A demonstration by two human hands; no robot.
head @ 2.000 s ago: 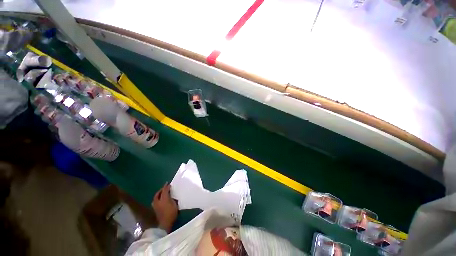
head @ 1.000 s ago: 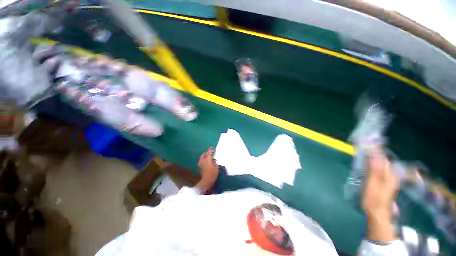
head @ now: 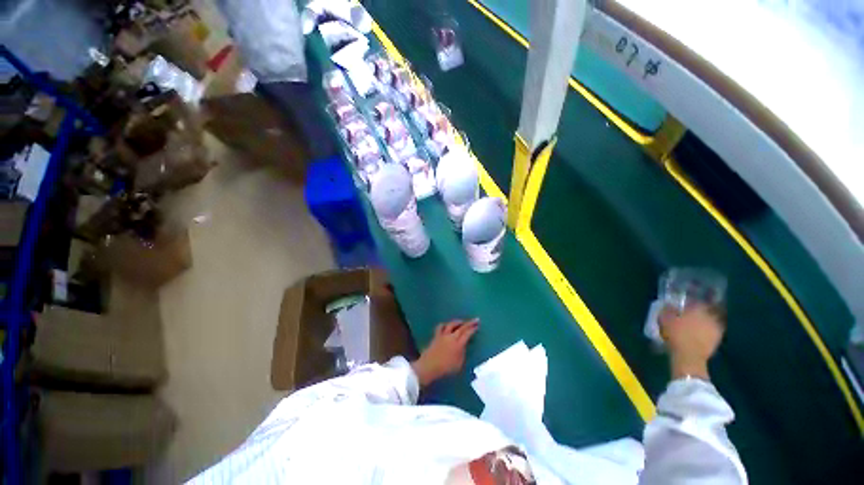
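Observation:
My right hand (head: 693,337) reaches over the dark green conveyor belt (head: 606,199) and is on a clear display box (head: 696,286); its fingers cover part of the box, and its contents are blurred. My left hand (head: 449,349) rests on the green bench (head: 436,294) near its front edge, fingers extended, holding nothing. The white paper sleeve blanks (head: 516,381) lie on the bench to the right of my left hand, partly hidden by my clothing. Another clear boxed watch (head: 447,47) is on the belt at the top.
Nested sleeves (head: 409,232) lean on the bench beyond my left hand, with rows of boxed smartwatches (head: 398,137) behind. A post (head: 549,85) stands at the bench's yellow edge. An open carton (head: 294,332), a blue stool (head: 333,194) and piled cartons (head: 104,332) are at left. A person's sleeve (head: 265,43) shows at top.
The view has swung left. My right hand has moved from above the bench's right part to over the belt. My left hand is now apart from the blanks.

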